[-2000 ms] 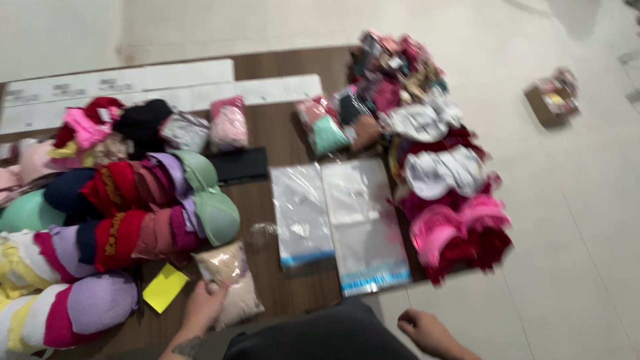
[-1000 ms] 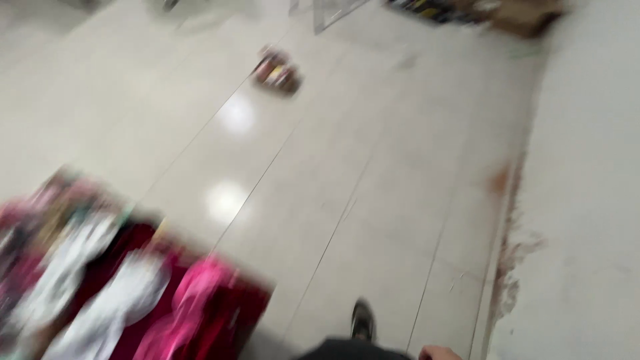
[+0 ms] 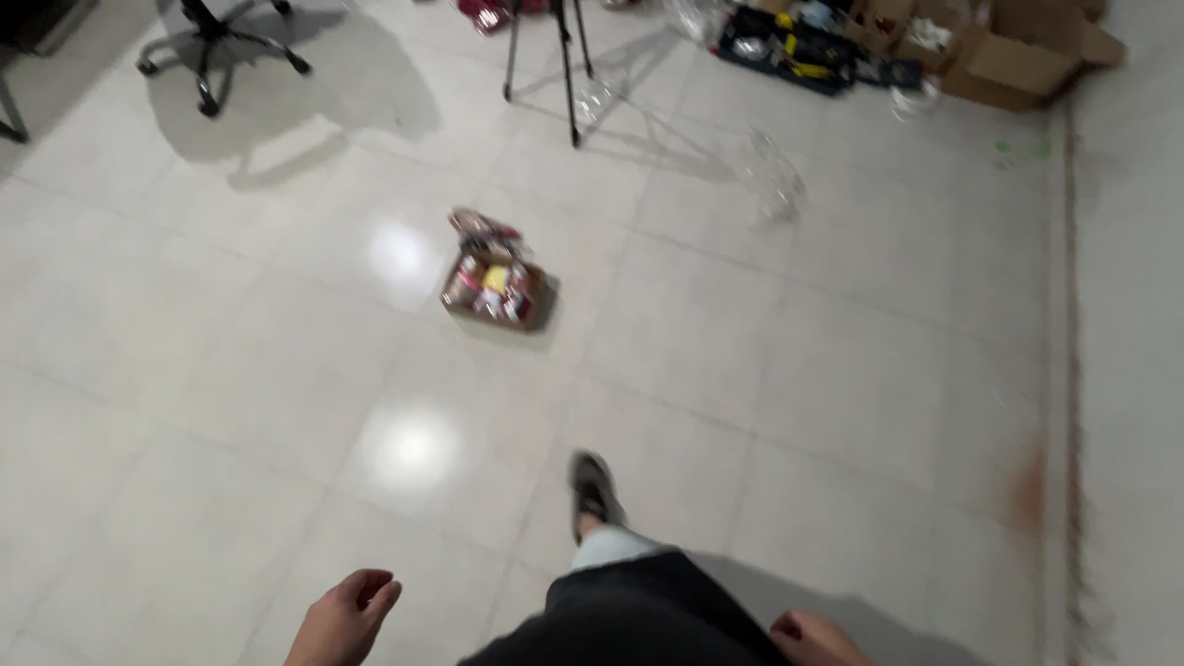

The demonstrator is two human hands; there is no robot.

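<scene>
My left hand [image 3: 344,612] hangs at the bottom, left of my dark clothing, with its fingers loosely curled and nothing seen in it. At the lower right edge, my right hand [image 3: 814,638] is partly cut off by the frame; its fingers curl inward, and whether they hold anything is not visible. Neither hand touches an object that shows. Ahead of both, a small cardboard box [image 3: 490,319] stands on the tiled floor, filled with clear-wrapped packets of pink, yellow, white and dark red cloth. More wrapped packets [image 3: 486,229] lie against its far side.
A black tripod [image 3: 566,74] stands beyond the box. An office chair's wheeled base [image 3: 215,42] is at the upper left. Clear plastic [image 3: 775,180] lies on the floor. Tools in a dark case [image 3: 791,51] and an open cardboard box [image 3: 1008,55] sit upper right, near the wall [image 3: 1128,370].
The view has swung away from the table of bras and plastic bags. My left hand, on a clear packet two seconds ago, is now off it. The small box appears nearer.
</scene>
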